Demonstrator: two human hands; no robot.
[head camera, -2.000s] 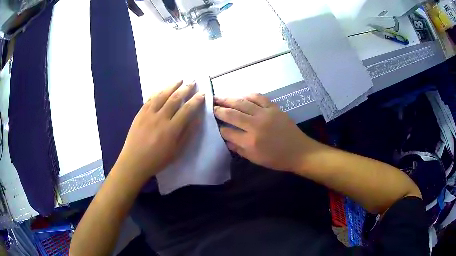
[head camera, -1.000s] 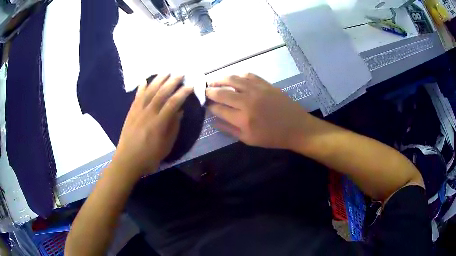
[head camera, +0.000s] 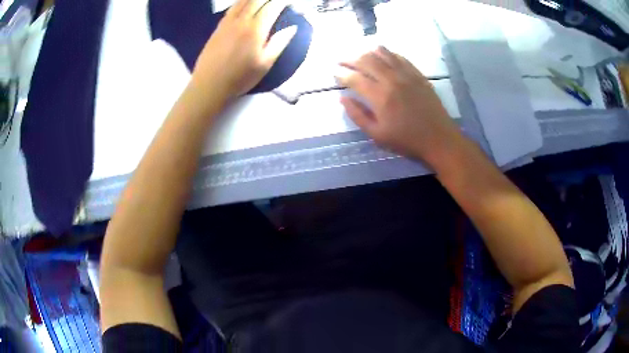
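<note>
A dark navy panel (head camera: 178, 26) with a rounded end lies on the white table, left of the needle area (head camera: 364, 15), which is cut off by the top edge. My left hand (head camera: 241, 52) rests flat on its rounded end, fingers spread, fingertips near the top edge. My right hand (head camera: 396, 100) is slightly blurred, low over the table to the right of the panel, fingers curled apart; no cloth shows in it. The pale piece is not clearly visible against the bright table.
A dark panel stack (head camera: 65, 117) lies at the left. A pale cloth stack (head camera: 500, 103) overhangs the front edge at the right. Yellow-green snips (head camera: 571, 86) lie beyond it. A grey measuring scale (head camera: 290, 162) runs along the edge. Blue baskets (head camera: 65, 300) stand below.
The view has shifted, showing more lap. The pale piece once under both hands gave way to the dark rounded end, which my left hand has moved up towards the machine. My right hand is farther from it.
</note>
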